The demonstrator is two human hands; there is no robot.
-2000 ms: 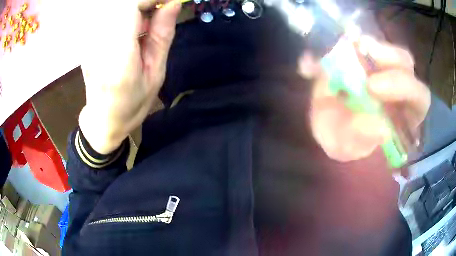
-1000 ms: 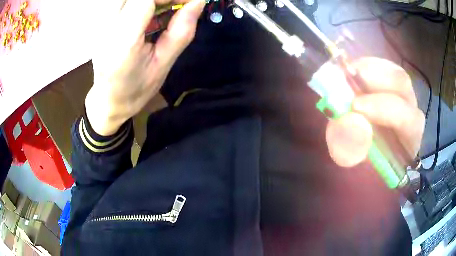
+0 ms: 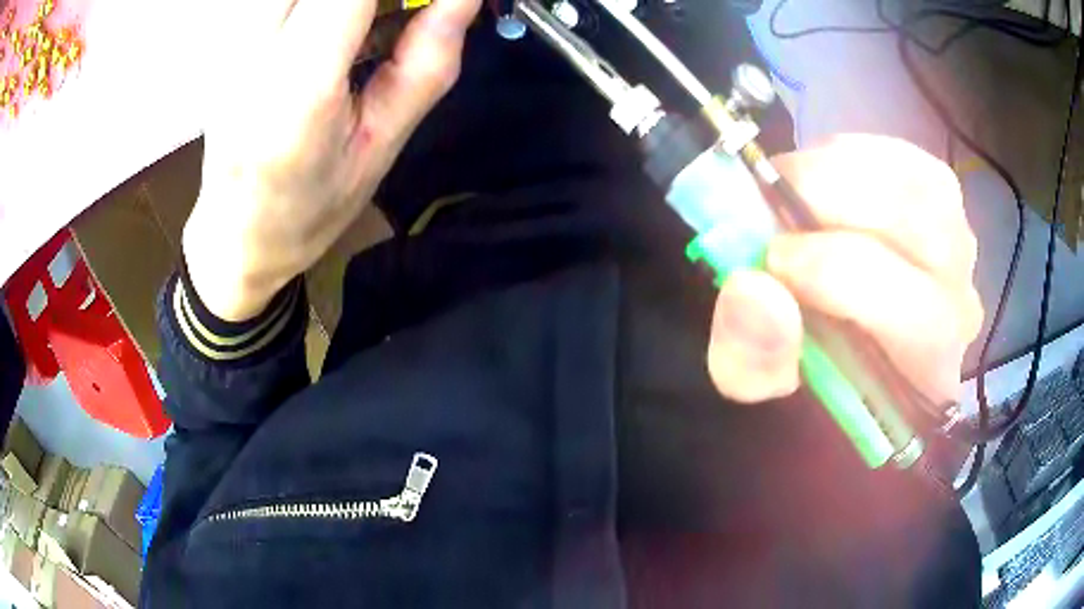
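Observation:
My right hand (image 3: 868,262) grips the soldering iron by its green handle (image 3: 844,399). Its metal shaft (image 3: 577,50) points up and left to the top edge, where the tip cannot be made out. The thin solder feed tube (image 3: 666,57) runs beside it, with a small clamp screw. My left hand (image 3: 303,149) is at the top left, its fingertips cut off by the edge, closed on dark tweezers (image 3: 378,38). A small yellow component (image 3: 415,4) shows at the edge by the fingers. Round black parts with pale centres (image 3: 511,26) sit beside the shaft, partly hidden.
Small yellow components (image 3: 38,54) lie in a loose pile at the top left. Black cables (image 3: 1020,226) hang at the right. A red plastic stool (image 3: 101,369) and cartons (image 3: 89,512) stand at the lower left. Dark parts in pale trays (image 3: 1046,464) are at the lower right.
My right hand has brought the iron left, its shaft now near my left hand's fingertips. My left hand has shifted slightly, still at the top edge. The iron is sharper than before.

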